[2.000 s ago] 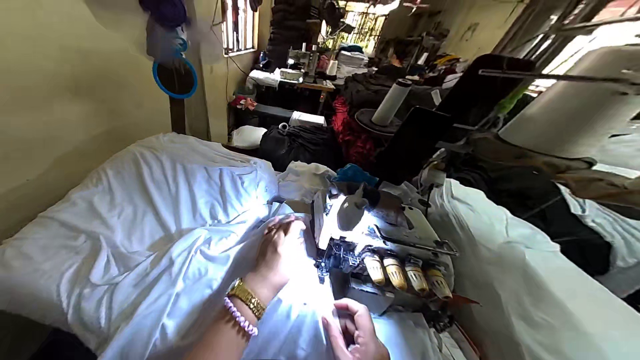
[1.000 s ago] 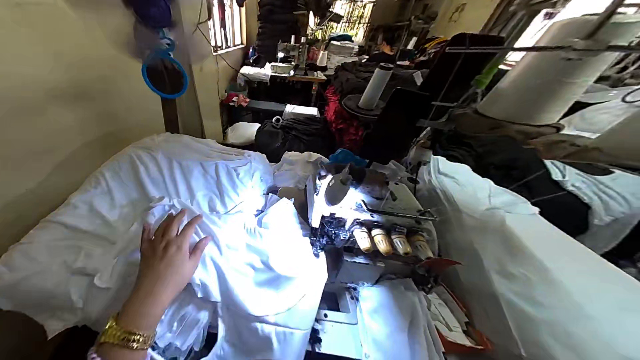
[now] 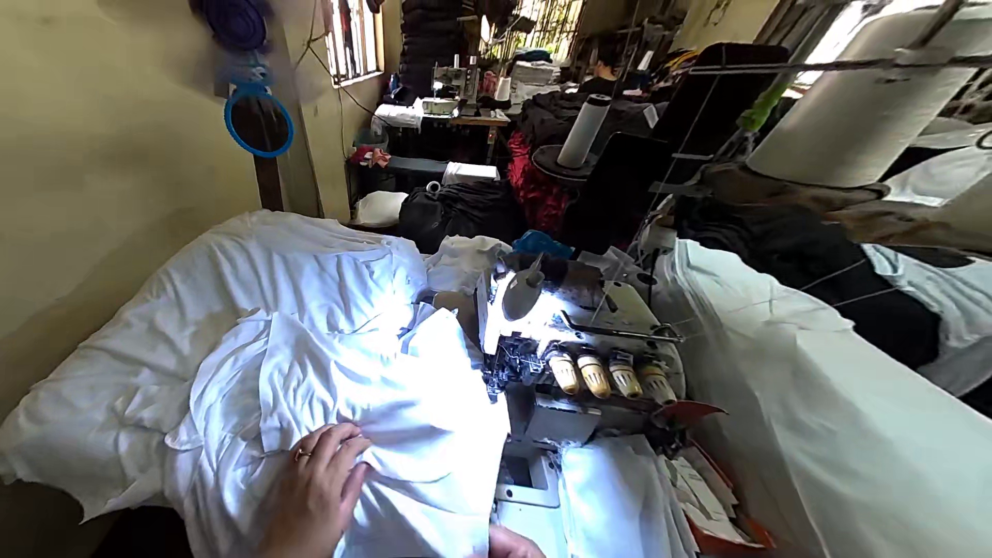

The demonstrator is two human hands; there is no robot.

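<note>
White fabric lies in loose folds across the left side of an overlock sewing machine, brightly lit near the needle area. My left hand rests on this fabric, palm down, fingers slightly bent, a ring on one finger. At the bottom edge shows only a part of my right hand, beside the fabric's right edge; whether it grips the edge is hidden. Yellowish tension knobs line the machine's front. Stacked white cloth pieces lie just right of the machine's open lower part.
A large white fabric heap rises at the left by the wall. More white cloth covers the right side. An orange-red box with papers stands beside the stacked pieces. Behind are a thread cone, a black bundle and a person farther back.
My left hand has moved from the upper left of the fabric down toward me. Part of my right hand has come into view at the bottom, where it was not visible a second ago.
</note>
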